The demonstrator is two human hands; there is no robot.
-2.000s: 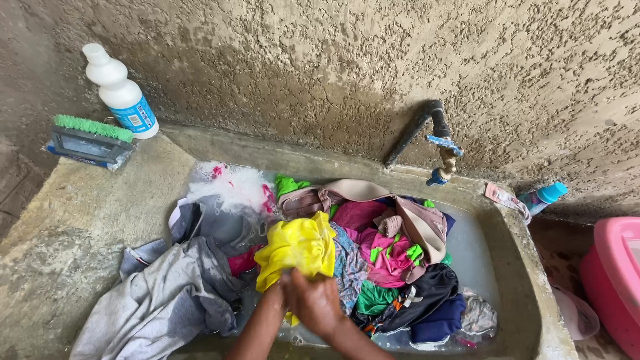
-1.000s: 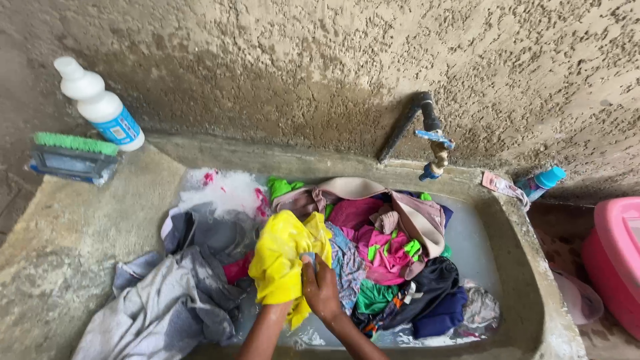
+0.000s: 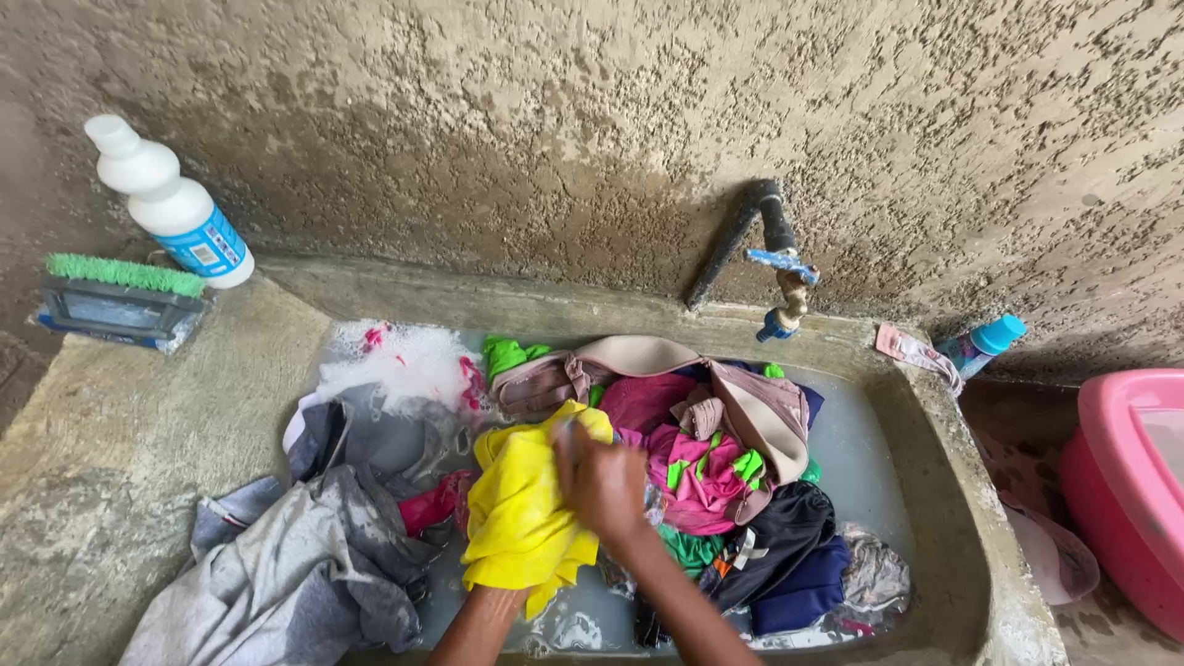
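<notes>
A bright yellow cloth (image 3: 518, 499) is bunched over my left hand, which is hidden beneath it; only the wrist shows at its lower edge. My right hand (image 3: 601, 481) is closed on the cloth's right side, its fingers slightly blurred. Below and around them, a concrete wash basin (image 3: 962, 518) holds cloudy water. To the right of the yellow cloth lie pink garments (image 3: 694, 472), a beige bra (image 3: 638, 356), a black garment (image 3: 786, 536) and a navy one (image 3: 800, 587). On the left, a grey garment (image 3: 277, 573) hangs partly over the basin's side, near white suds (image 3: 407, 365).
A white bottle (image 3: 180, 208) and a green-bristled brush (image 3: 120, 301) stand on the left ledge. A tap (image 3: 784, 287) juts from the rough wall. At the right are a small packet (image 3: 911, 351), a blue-capped bottle (image 3: 985, 342) and a pink tub (image 3: 1128, 499).
My right hand has moved up onto the yellow cloth's right side. The left hand, partly visible two seconds ago, is now covered by the cloth.
</notes>
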